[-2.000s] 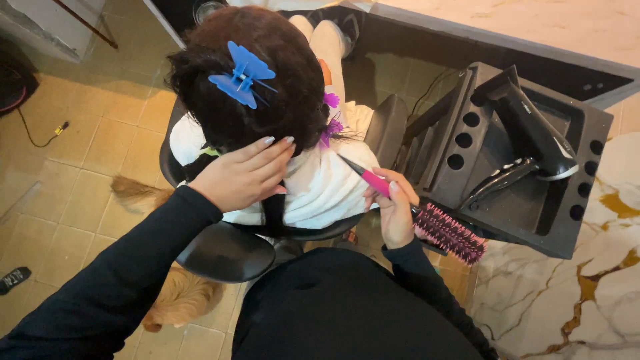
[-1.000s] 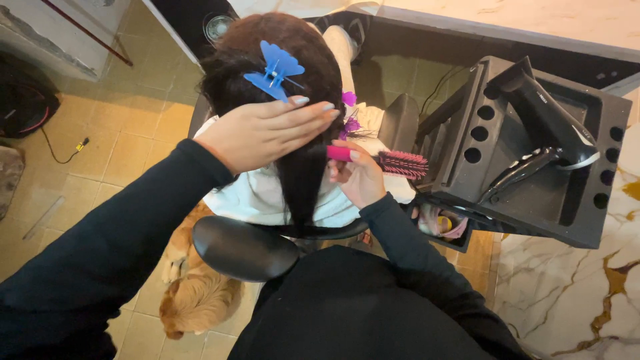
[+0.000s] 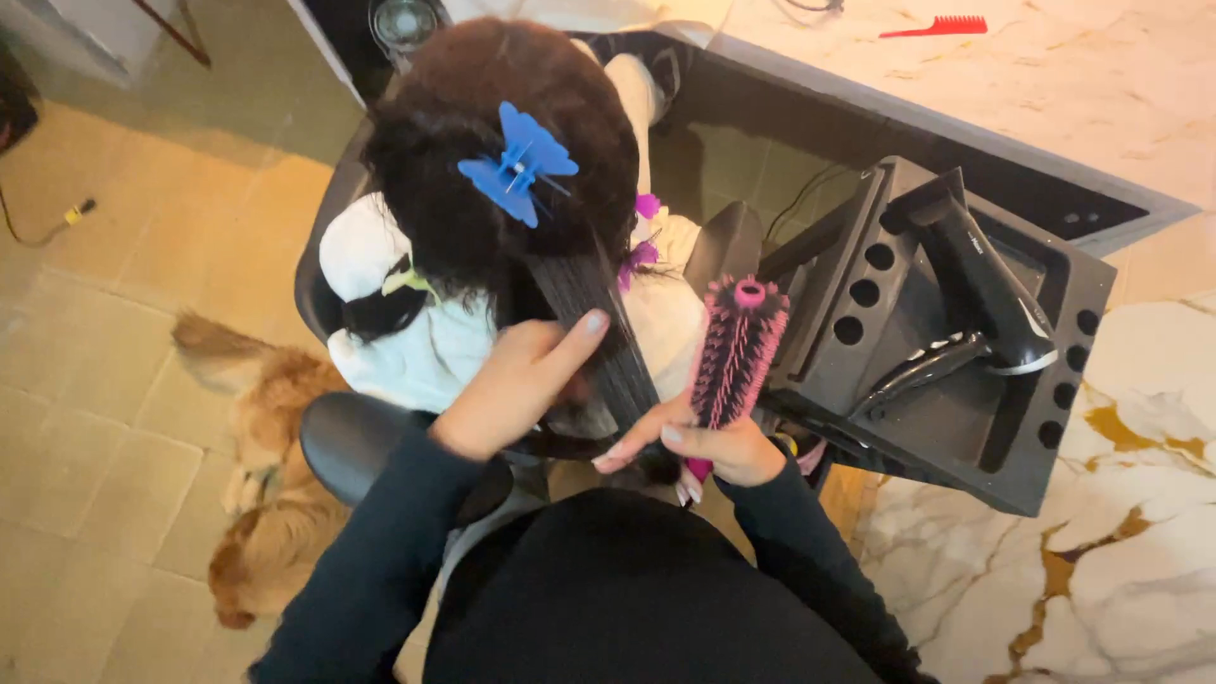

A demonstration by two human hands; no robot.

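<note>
A person sits in a black salon chair with their back to me, a white towel [image 3: 408, 366] around the shoulders. A blue butterfly hair clip [image 3: 518, 166] holds up the dark hair. One straight section of hair [image 3: 603, 332] hangs down at the back. My left hand [image 3: 527, 375] has this section between the thumb and the fingers, which are partly hidden behind it. A pink and black round hairbrush [image 3: 741, 351] stands bristles up in my right hand [image 3: 712, 442], whose fingers also reach to the lower end of the section. Purple clips [image 3: 641, 256] show at the right side of the head.
At the right is a black trolley tray [image 3: 1007, 427] with a black hair dryer [image 3: 983, 275] in it. A red comb [image 3: 936, 27] lies on the marble-patterned counter [image 3: 1045, 95]. A brown dog [image 3: 275, 475] lies on the floor left of the chair; a cable [image 3: 38, 237] lies further left.
My left hand has moved down from the head onto the hair section. The brush, pointing right a second ago, now points up in my right hand, which is lower along the section.
</note>
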